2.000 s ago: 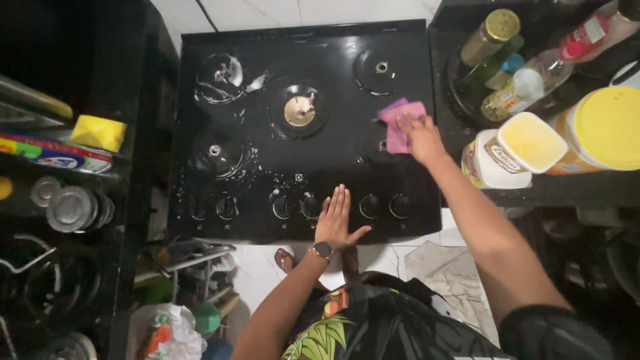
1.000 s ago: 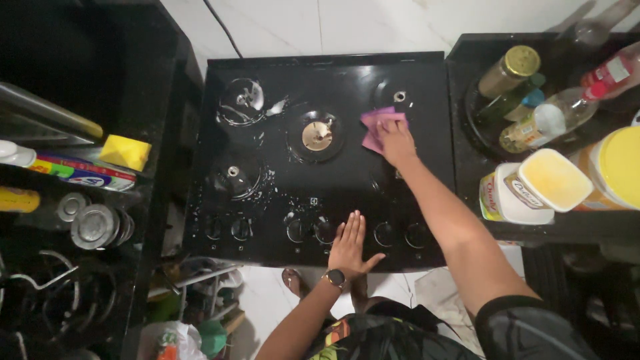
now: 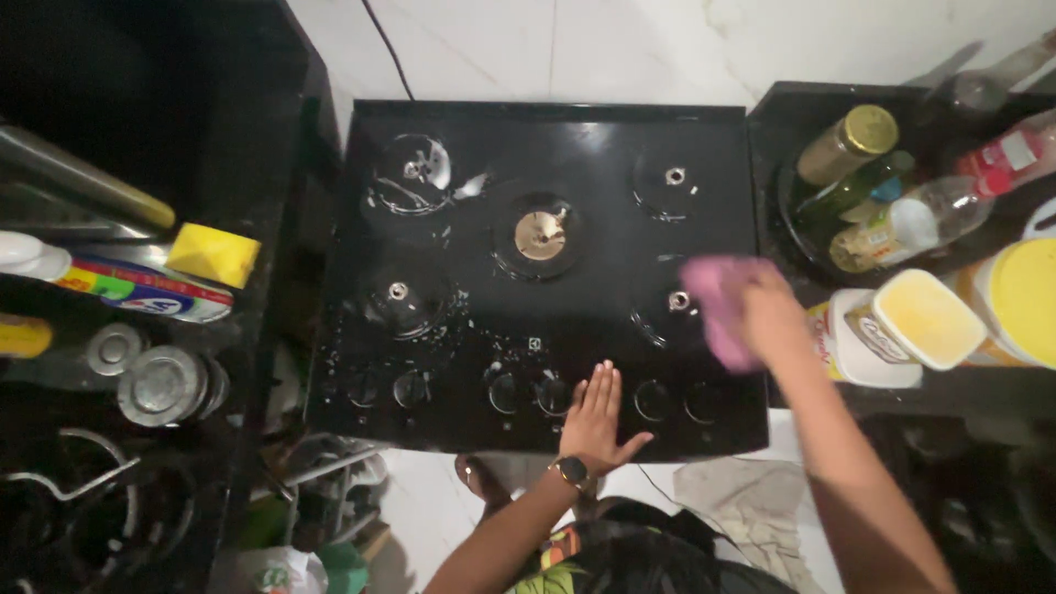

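A black glass gas cooktop point(image 3: 577, 322) lies below me, its burner caps and grates off, with white foam and wet spots mostly on the left side. My right hand point(image 3: 763, 309), blurred, holds a pink cloth point(image 3: 723, 309) on the right part of the glass, beside the front right burner hole point(image 3: 679, 300). My left hand point(image 3: 596, 417) rests flat on the front edge between the knobs, fingers spread and holding nothing, a watch on its wrist. The central burner point(image 3: 541, 234) shows a tan disc.
On the left counter are a yellow sponge point(image 3: 214, 254), a spray can point(image 3: 153, 285) and stacked metal burner parts point(image 3: 163, 385). Bottles point(image 3: 916, 219), a jar point(image 3: 850, 144) and plastic tubs point(image 3: 930, 318) crowd the right counter. A cloth point(image 3: 742, 516) lies on the floor.
My right hand and the pink cloth have moved from near the back right burner toward the front right one. My left hand has stayed at the front edge.
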